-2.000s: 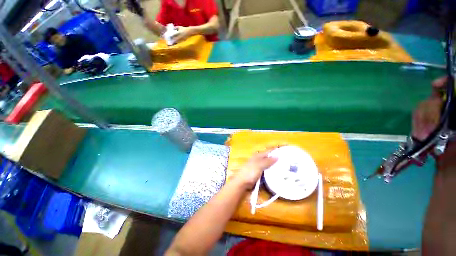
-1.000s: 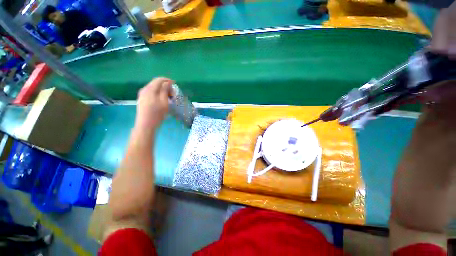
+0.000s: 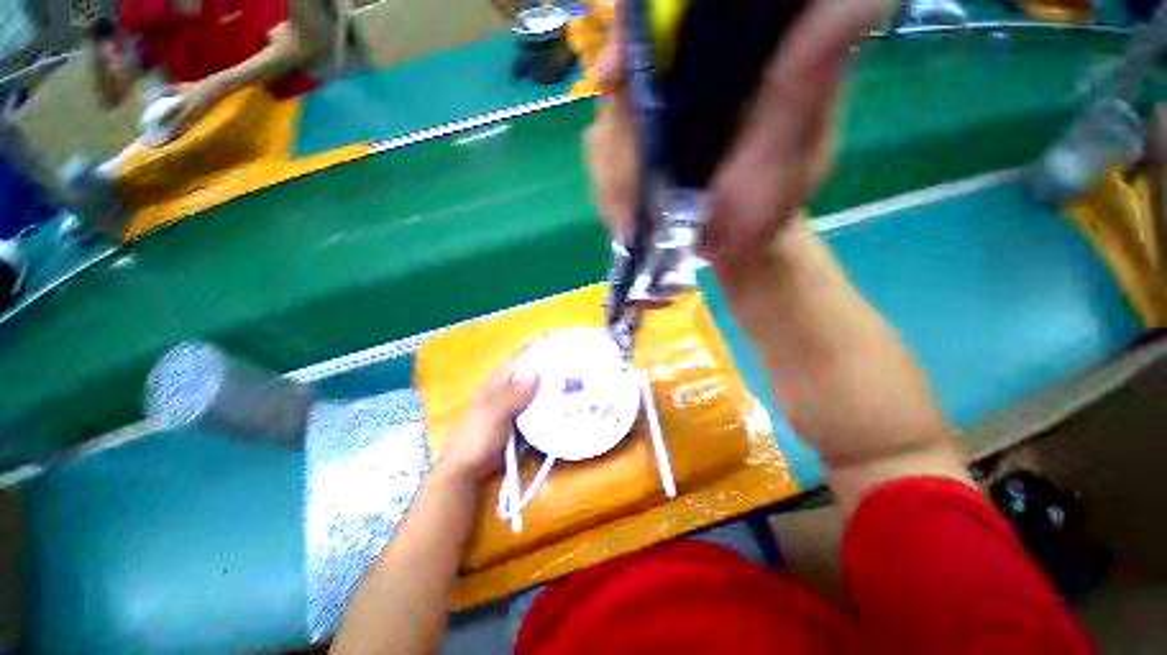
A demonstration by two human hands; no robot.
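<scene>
The white housing [image 3: 582, 416] lies flat on the orange cushion [image 3: 717, 435], with thin white strips hanging from it toward me. My left hand [image 3: 484, 416] holds the housing by its left edge. My right hand [image 3: 768, 154] grips the black body of the electric screwdriver [image 3: 717, 90], which is blurred. The screwdriver's silver nose [image 3: 627, 320] points down at the housing's upper right edge; whether the tip touches it I cannot tell.
A speckled roll [image 3: 243, 397] and a speckled pad [image 3: 365, 499] are left of the cushion on the teal bench [image 3: 141, 537]. The green conveyor [image 3: 320, 256] runs beyond. A person in red [image 3: 205, 39] works across it. Another orange cushion [image 3: 1126, 230] is far right.
My left hand has left the speckled roll and taken the housing's left edge. The screwdriver in my right hand has swung from the right to upright above the housing. The view has turned.
</scene>
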